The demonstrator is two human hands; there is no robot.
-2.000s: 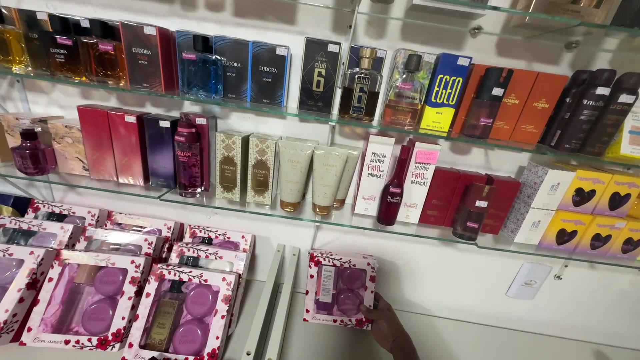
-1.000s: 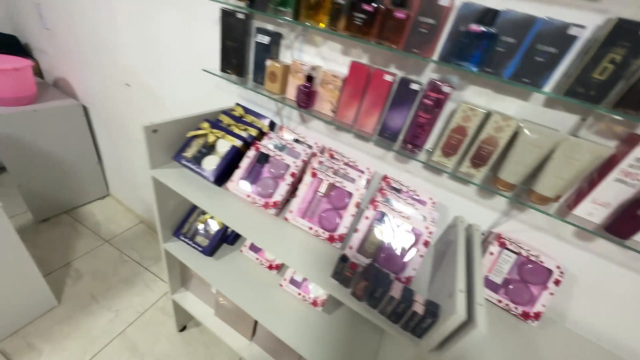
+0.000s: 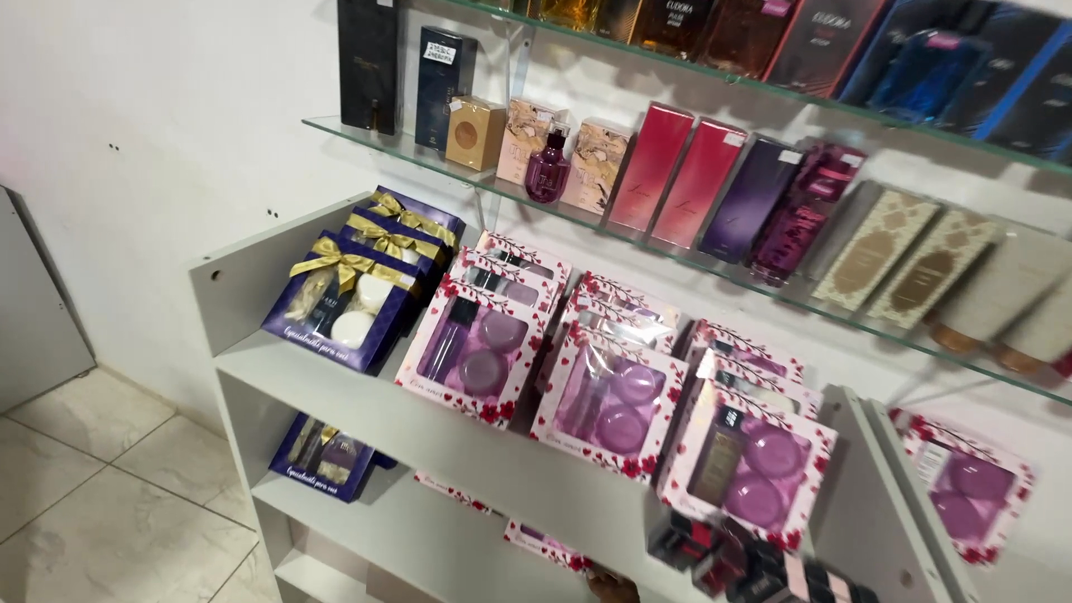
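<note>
What looks like my right hand (image 3: 613, 586) shows only in part at the bottom edge. Its fingers are at the right corner of a pink floral gift box (image 3: 546, 546) on the lower shelf; whether they grip it is hidden. My left hand is out of view. Above, pink floral gift boxes with clear windows (image 3: 471, 356) lean in three stacks on the upper shelf, beside navy gift boxes with gold bows (image 3: 339, 306). At the right, one more pink floral gift box (image 3: 967, 490) sits beyond the shelf unit's side panel.
Small dark boxes (image 3: 758, 569) stand in front of the right stack. Glass wall shelves (image 3: 670, 260) with perfume bottles and cartons run above. The grey unit's left side panel (image 3: 276, 276) faces a white wall and a tiled floor (image 3: 109, 494).
The hand has let go of the pink floral gift box at the right, which it held two seconds ago, and now appears at the lower shelf. The view has swung left and down.
</note>
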